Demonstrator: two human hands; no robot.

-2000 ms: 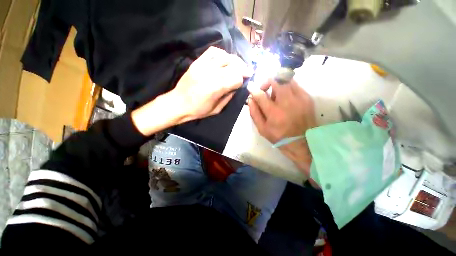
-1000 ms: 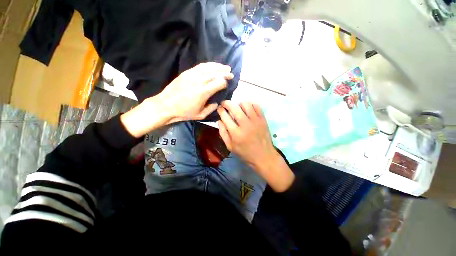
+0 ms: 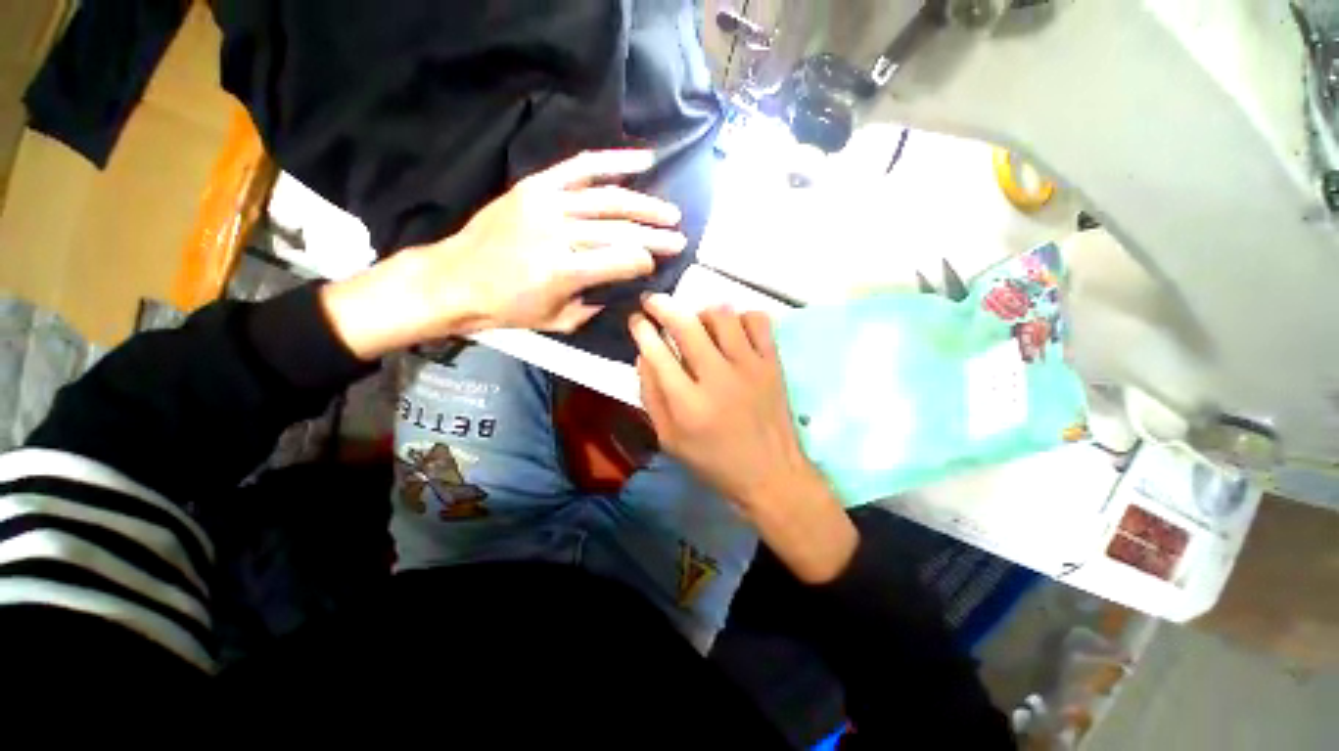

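A black garment (image 3: pixel 441 110) lies over the left of the machine bed, its edge running up to the needle area (image 3: pixel 739 123) under the bright lamp. My left hand (image 3: pixel 565 242) lies on the garment with its fingers spread, palm down. My right hand (image 3: pixel 715 389) is at the garment's near right edge, its fingers bent and the fingertips at the fabric. The fabric between the right thumb and fingers is hidden, so I cannot tell whether it is pinched. The off-white sewing machine head (image 3: pixel 1057 103) is at the upper right.
A mint green plastic packet (image 3: pixel 918 389) lies right of my right hand. Thread snips (image 3: pixel 941 279) show their grey blades behind it. A yellow-orange ring (image 3: pixel 1024 178) lies farther back. Cardboard (image 3: pixel 110 235) with orange tape is at the left. A blue basket (image 3: pixel 955 580) is under the table.
Since two seconds ago, both hands have come back from the needle toward the table's front edge. Since one second ago, they have barely moved on the fabric; the view has shifted slightly.
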